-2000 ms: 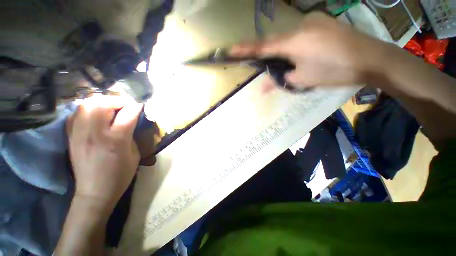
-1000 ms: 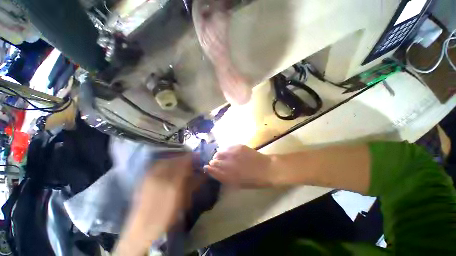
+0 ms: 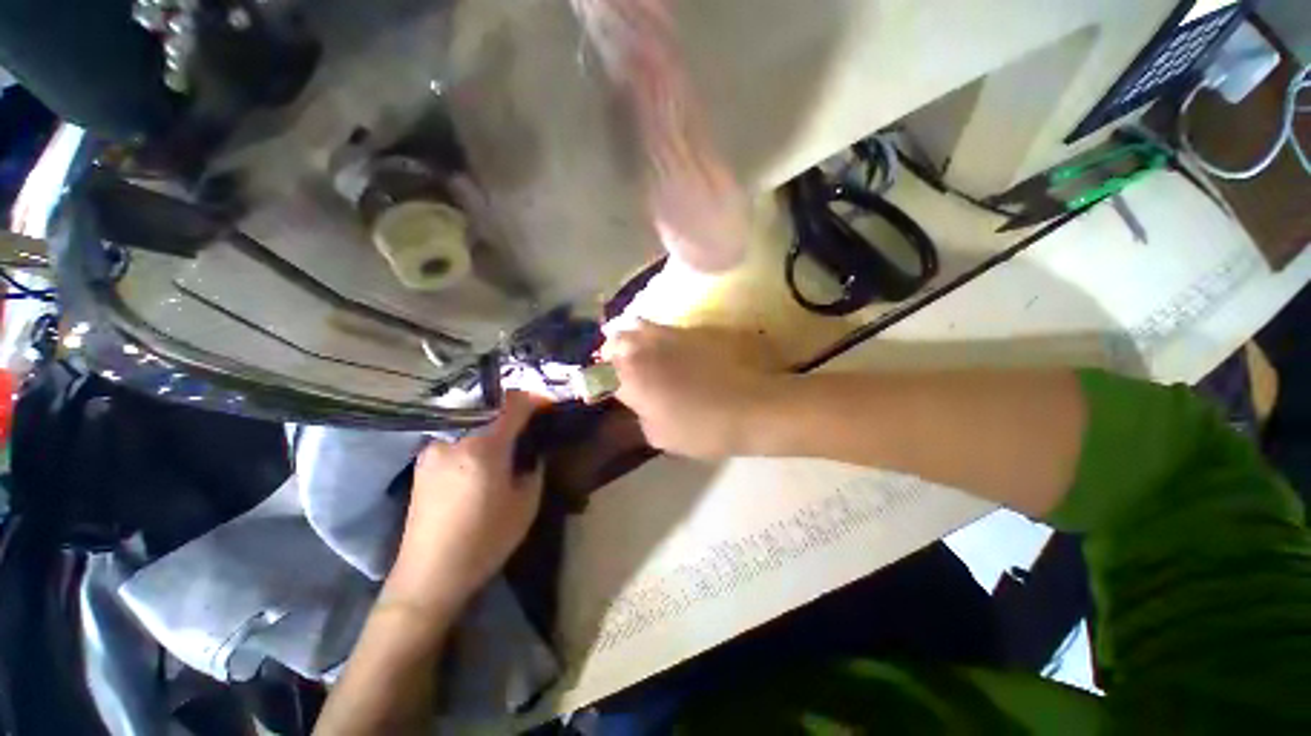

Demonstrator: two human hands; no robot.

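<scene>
The sewing machine head [image 3: 532,158] fills the top of the view, with a cream knob [image 3: 421,245] under it. My left hand [image 3: 472,496] holds the dark fabric [image 3: 582,439] just left of and below the lit needle area. My right hand [image 3: 683,385] has its fingertips at the needle area, beside a small pale block [image 3: 598,381]; it presses on the dark fabric's right end. Grey fabric [image 3: 259,582] hangs in folds left of and below my left hand. The needle tip is hidden by glare and fingers.
Black-handled scissors [image 3: 858,247] lie right of the needle area. A pink-white bundle [image 3: 697,187] hangs above. A green-handled tool [image 3: 1107,176] and keypad panel [image 3: 1162,65] are at upper right. A printed ruler [image 3: 762,546] runs along the table's front. Black garments [image 3: 122,496] lie at left.
The scissors have left my right hand and lie on the table. My right hand has moved to the needle area. The view has shifted, and the grey fabric hangs lower around my left hand.
</scene>
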